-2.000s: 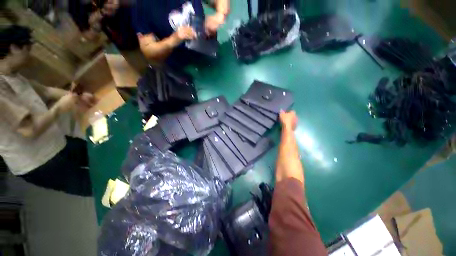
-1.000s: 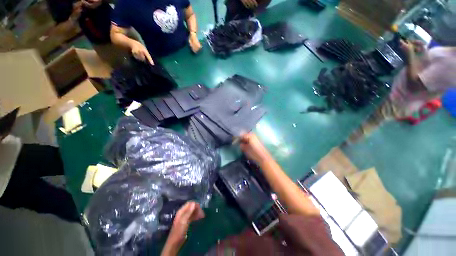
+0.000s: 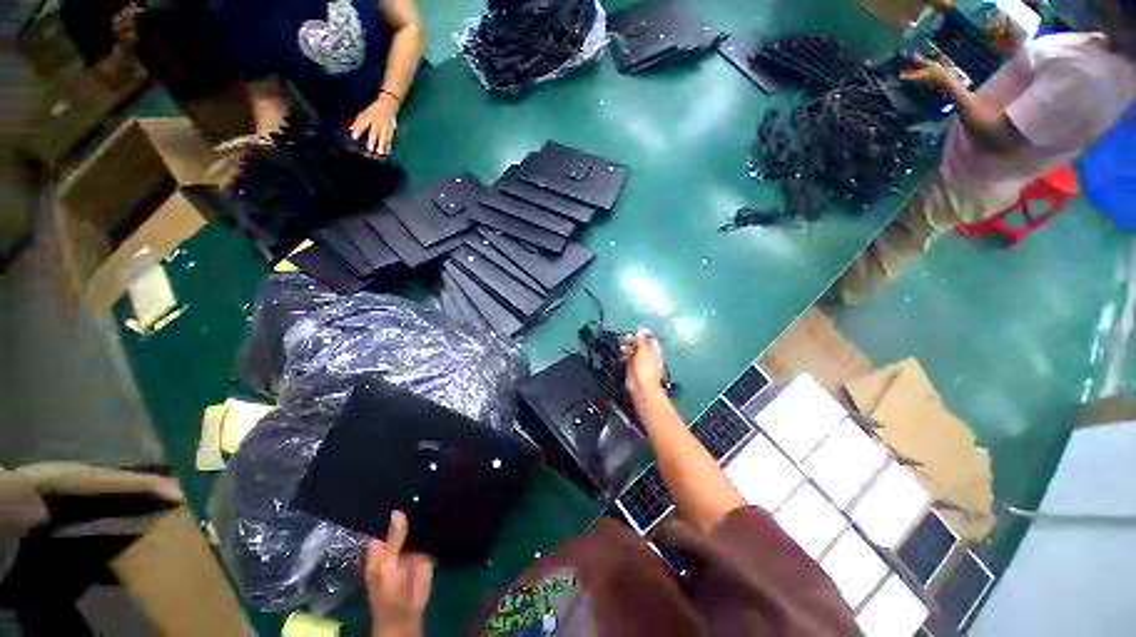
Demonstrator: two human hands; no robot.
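My left hand [image 3: 399, 582] holds a flat black panel [image 3: 405, 467] by its near edge, in front of the clear plastic bag [image 3: 374, 355]. The panel has small pale dots and a small mark near its middle. My right hand [image 3: 644, 363] is at a small tangle of black cables [image 3: 604, 348], fingers bent; whether it grips a cable is unclear. A pile of black panels [image 3: 576, 417] lies just left of my right forearm. Fanned black panels [image 3: 430, 218] lie mid-bench, some with centre fittings upward.
White cards [image 3: 804, 498] and gridded panels [image 3: 719, 429] line the near right edge. A large cable heap [image 3: 835, 156] is at the far right. A bagged cable bundle [image 3: 530, 44] is at the far side. Co-workers stand at far left and right. An open carton [image 3: 137, 212] is at left.
My left hand, empty a second ago, now holds a black panel up before the bag. My right hand has moved from the fanned panels to the cable tangle. The view has shifted.
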